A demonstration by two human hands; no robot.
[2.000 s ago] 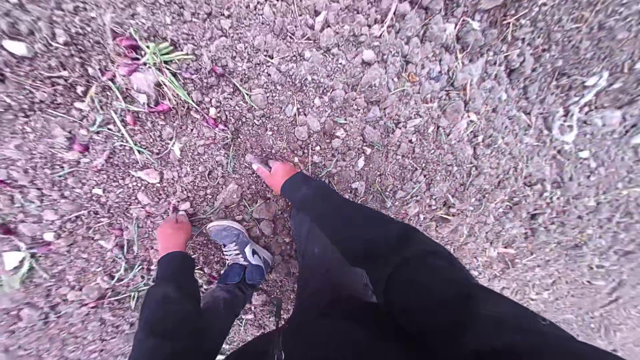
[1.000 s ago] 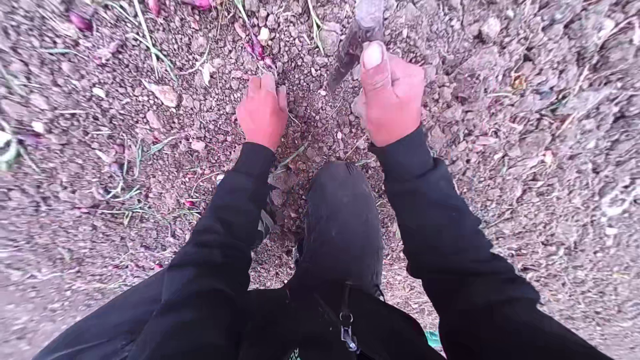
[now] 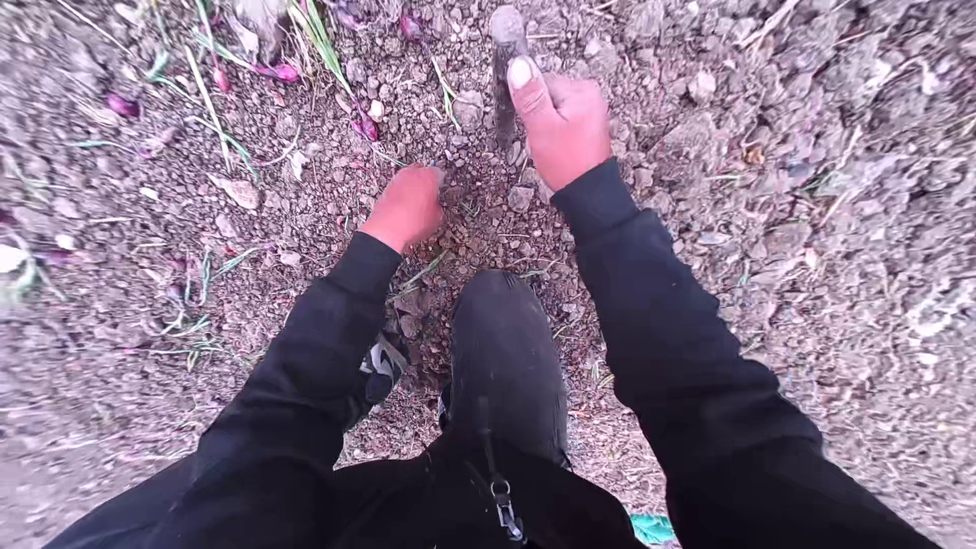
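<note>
My right hand [image 3: 566,122] grips a soil-covered hand tool [image 3: 507,46], its thumb lying along the rounded upper end; the lower end meets the soil and its kind cannot be told. To the left, my left hand [image 3: 412,204] is down at the crumbly soil with its fingers curled; whether anything is between them is hidden. Just above the left hand lies a small red onion [image 3: 366,126] with green leaves. Another red onion [image 3: 412,27] lies higher up, left of the tool.
Red onions [image 3: 123,105] and loose green onion leaves [image 3: 221,267] are scattered over the left side. Clods and stones [image 3: 701,85] cover the ground at right. My knee [image 3: 507,343] and a shoe [image 3: 385,362] are below my hands. Something green [image 3: 652,528] shows at the bottom edge.
Two seconds ago my hands were farther apart and low by the shoe. One second ago my right hand held the tool; my left hand's fingers, then extended, are now curled. The view has shifted.
</note>
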